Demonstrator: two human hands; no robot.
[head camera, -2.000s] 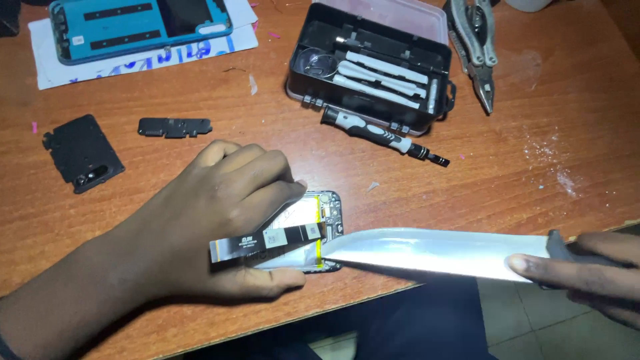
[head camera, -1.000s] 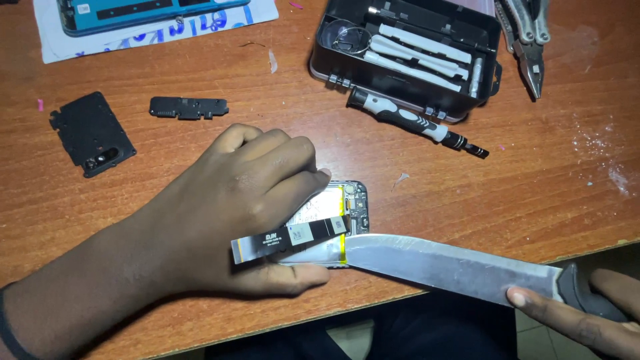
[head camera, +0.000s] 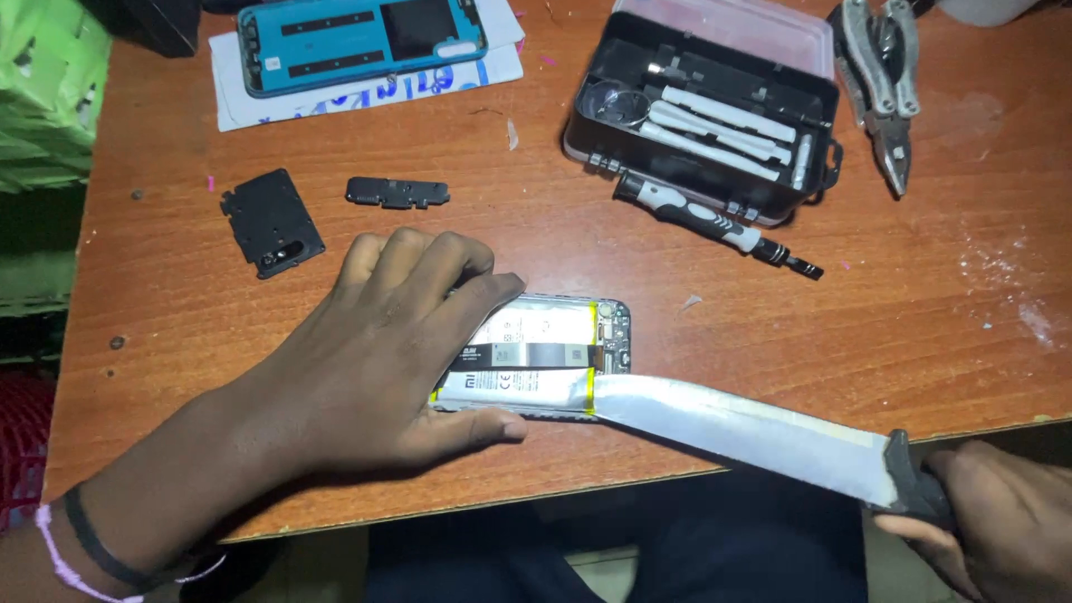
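An opened smartphone lies on the wooden table, its silver battery and part of its circuit board exposed. Across the battery runs a black flex cable. My left hand grips the phone by its long edges, thumb at the near edge, and covers its left part. In my right hand is the black handle of a large knife. The blade's tip touches the phone at the battery's right end, near the yellow strip; the exact tip is hidden.
Beyond the phone lie a black phone cover plate and a smaller black bracket. Farther back are a blue phone back cover on paper, an open tool case, a precision screwdriver and multi-tool pliers. The table's front edge is close.
The flex cable, slanted before, now lies straight along the battery. My right hand has shifted its hold, with the index finger no longer stretched along the blade.
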